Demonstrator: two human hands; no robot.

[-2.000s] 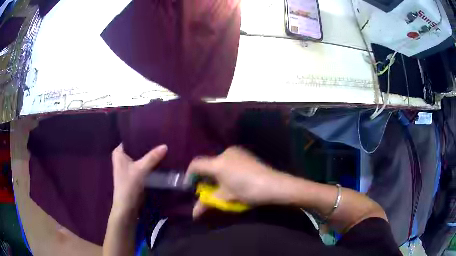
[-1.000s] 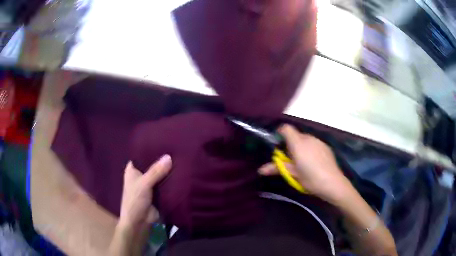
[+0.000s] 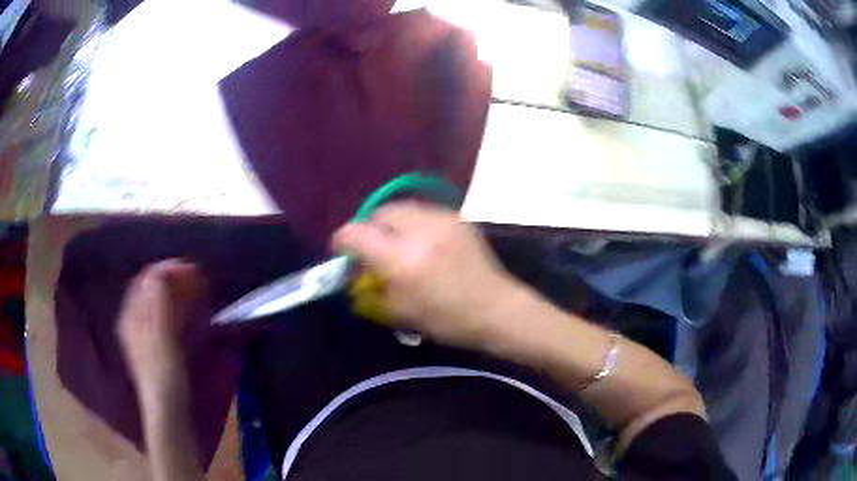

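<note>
My right hand (image 3: 428, 268) holds the fabric scissors (image 3: 282, 293) by their green and yellow loops, blades pointing left over my lap. A maroon cut panel (image 3: 362, 117) lies on the white table and narrows down over its front edge behind my right hand. Another maroon piece (image 3: 329, 7) joins it at the top of the picture. My left hand (image 3: 158, 305) is blurred over the dark maroon stack (image 3: 99, 329) at the lower left; whether its fingers grip cloth cannot be told.
A smartphone (image 3: 598, 61) lies on the white table (image 3: 601, 169). A white sewing machine (image 3: 785, 99) stands at the upper right. Grey and dark cloth (image 3: 724, 329) hangs below the table at right. A brown board (image 3: 42, 376) lies under the stack.
The maroon piece that was over my lap is gone from there. My left hand has moved left to the stack. The scissors have swung to point left, and another maroon piece now shows at the top.
</note>
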